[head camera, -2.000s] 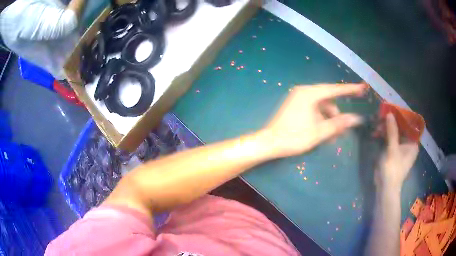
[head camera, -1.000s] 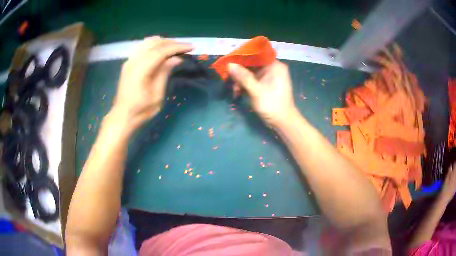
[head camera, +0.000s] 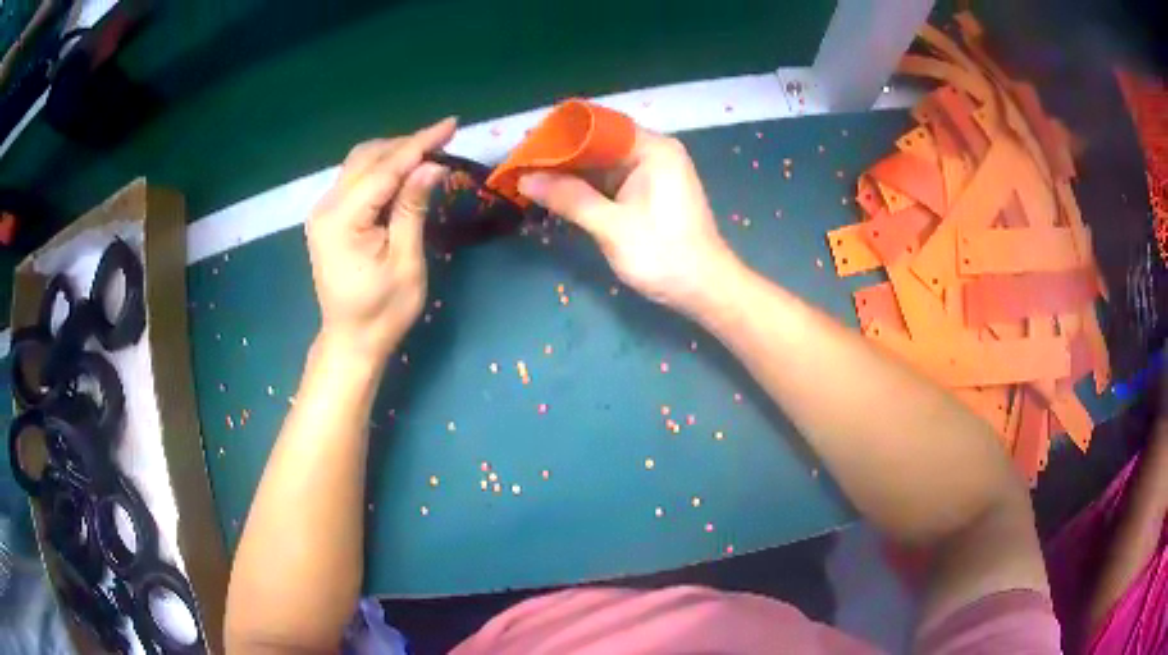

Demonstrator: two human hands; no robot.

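My left hand (head camera: 372,237) pinches one side of a thin black ring (head camera: 464,164), seen nearly edge-on above the green bench mat. My right hand (head camera: 653,218) holds an orange strap (head camera: 570,138) folded into a loop, its ends at the ring's right side. Whether the strap ends pass around the ring is hidden by my right fingers. More orange straps (head camera: 1012,301) lie heaped at the right. Several black rings (head camera: 118,292) lie in the shallow box (head camera: 183,422) at the left.
A pale metal rail (head camera: 717,102) runs behind my hands, with an upright post (head camera: 868,49) at its right. Tiny orange-pink dots are scattered over the green mat (head camera: 602,384). Another person's arm and pink clothing (head camera: 1127,550) show at the lower right.
The view has swung right since the oldest frame. My hands stay together at the rail, and the black ring and looped strap now show more clearly. The strap loop now opens toward the camera.
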